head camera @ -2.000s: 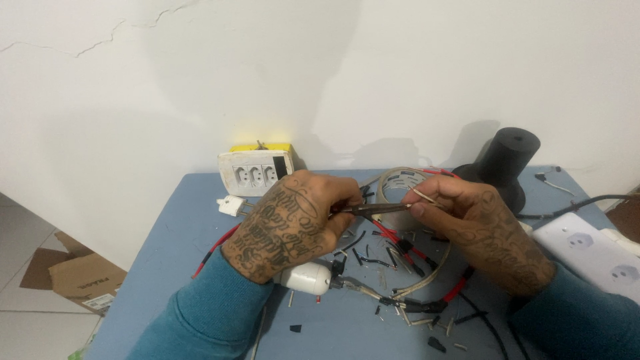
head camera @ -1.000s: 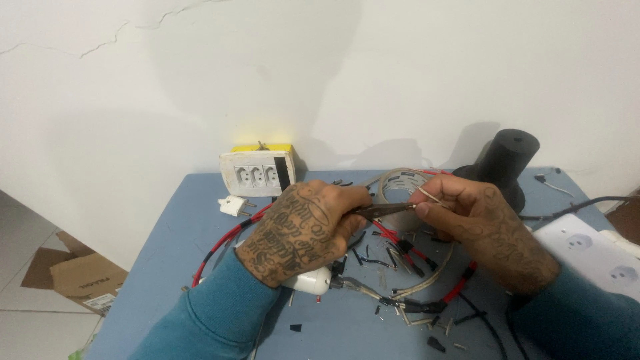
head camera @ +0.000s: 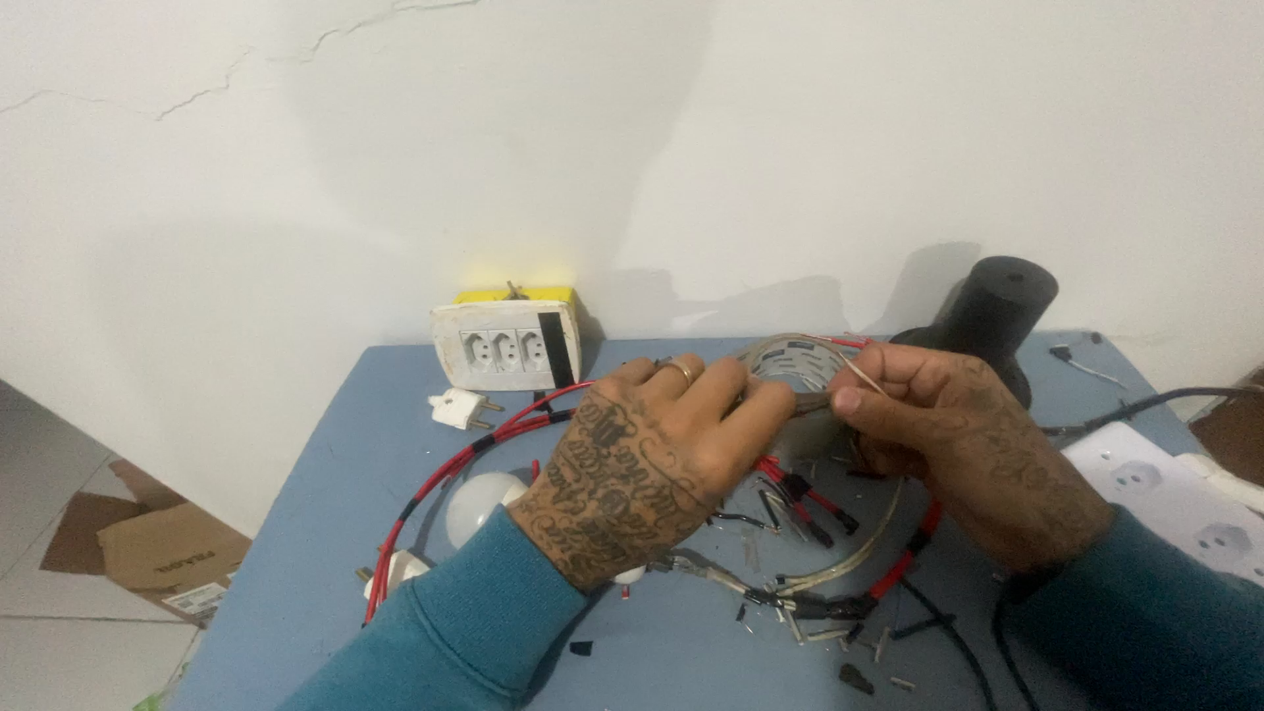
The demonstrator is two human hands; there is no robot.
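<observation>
My left hand (head camera: 652, 454), tattooed and wearing a ring, is closed around a dark, narrow tool (head camera: 812, 402) whose jaws point right; its handles are hidden, so its exact kind is unclear. At the tool's tip, my right hand (head camera: 948, 434) pinches a thin whitish wire (head camera: 862, 373) between thumb and finger. Behind the fingers stands a roll of tape (head camera: 793, 363). Below the hands lie red wires with black tape bands (head camera: 904, 563), a beige cable (head camera: 849, 563) and several cut bits of insulation. A white bulb (head camera: 479, 506) lies beside my left wrist.
A three-outlet socket box (head camera: 504, 346) leans at the wall, with a white plug (head camera: 460, 408) before it. A black cylindrical object (head camera: 1002, 306) stands at the back right. White socket plates (head camera: 1136, 474) lie at the right. A cardboard box (head camera: 168, 558) is on the floor.
My left hand has turned so that its back and fingers reach farther over the tool. More of the red wire loop and the bulb show at the left. My right hand still pinches the wire.
</observation>
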